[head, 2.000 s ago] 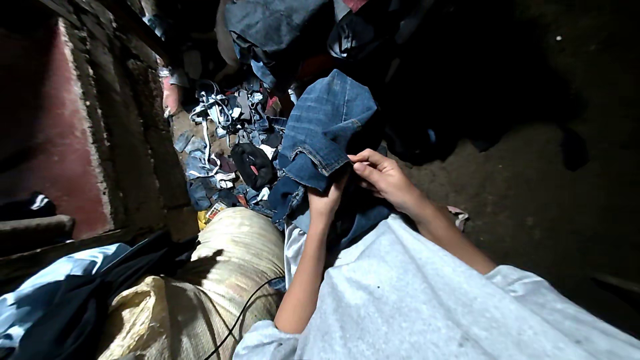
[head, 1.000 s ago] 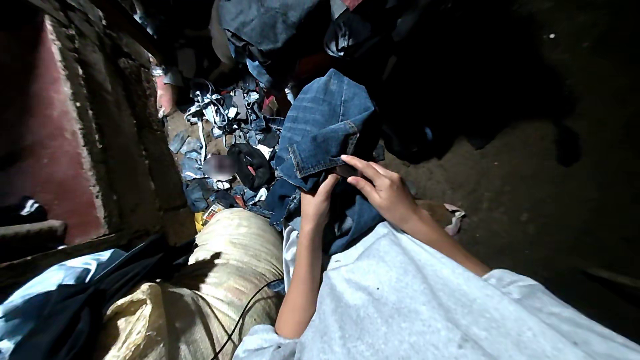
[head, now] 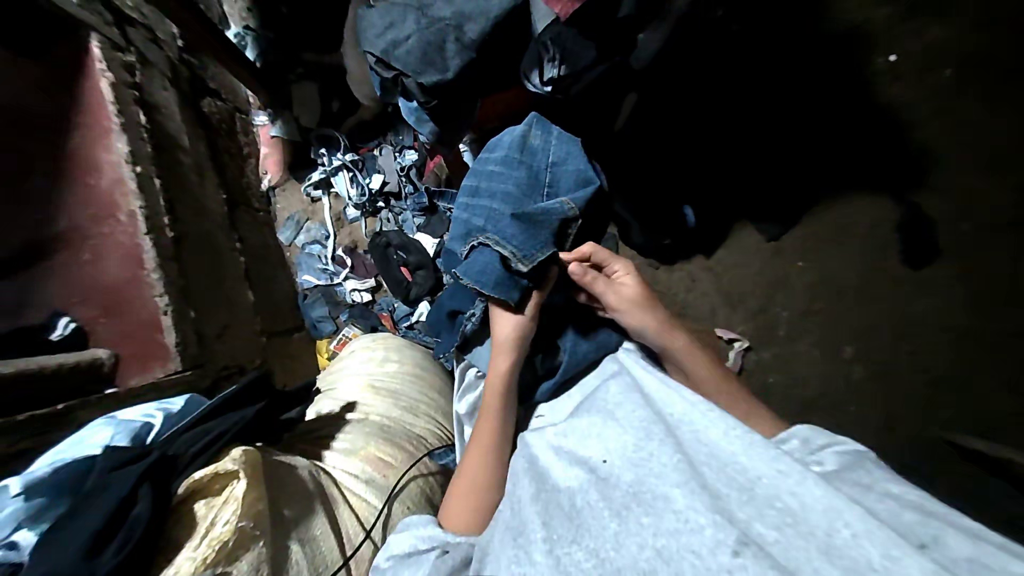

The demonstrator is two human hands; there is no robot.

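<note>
A piece of blue denim [head: 520, 176] with frayed, stitched edges lies bunched in front of me. My left hand [head: 516, 316] is under its near edge, with the fingers hidden by the cloth, and grips it from below. The thumb and forefinger of my right hand [head: 612, 280] pinch together at the denim's right-hand edge, beside the left fingertips. Whether a small thing is between them cannot be told. Darker denim hangs below both hands, against my light grey shirt.
Denim scraps and pale strips [head: 344, 180] lie heaped on the floor beyond, around a black fabric piece [head: 404, 268]. A stuffed woven sack [head: 384, 384] with a black cable across it stands at left, near dark cloth [head: 104, 496]. More clothes [head: 440, 40] are piled at the top.
The denim's near edge has been flattened and then bunched again between the earlier frames and now. My right hand has shifted slightly at that edge; my left hand stays beneath the cloth.
</note>
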